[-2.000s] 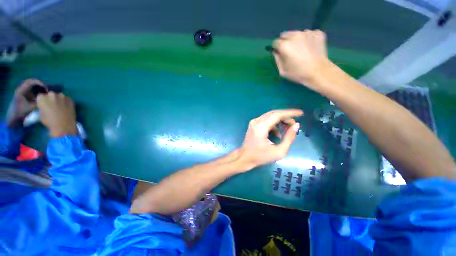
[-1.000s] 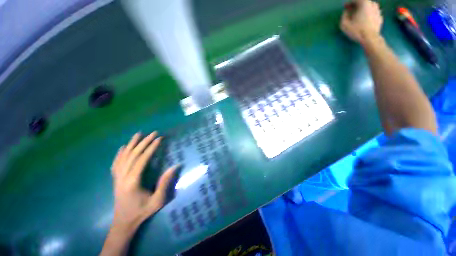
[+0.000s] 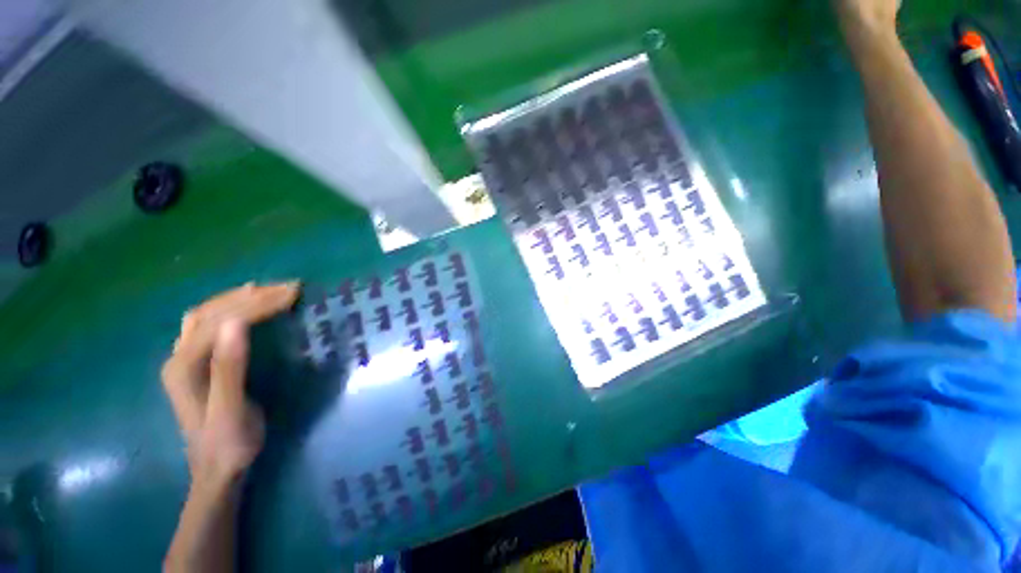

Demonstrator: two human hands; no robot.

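The working sheet of die-cuts (image 3: pixel 381 431) lies on the green bench, a pale film with rows of small dark pieces and a bare patch at its left middle. My left hand (image 3: pixel 224 375) is at the sheet's upper left edge, fingers pointing right, thumb apart from them, with nothing visible in it. My right hand (image 3: pixel 869 13) is at the top edge of the picture, mostly cut off, so its fingers and anything in them are hidden. A brighter spare stack of die-cut sheets (image 3: pixel 661 263) lies right of the working sheet.
A pale metal post (image 3: pixel 325 112) rises between the sheets from a small bolted plate (image 3: pixel 472 202). Two round black units, one nearer (image 3: pixel 158 186) and one farther left (image 3: pixel 34 243), stand on the far left side. A black and orange electric screwdriver (image 3: pixel 987 95) lies at the far right.
The view has swung right, bringing in the spare stack and screwdriver. My left hand has moved off the working sheet to its left edge. My right hand has moved up, mostly out of the picture.
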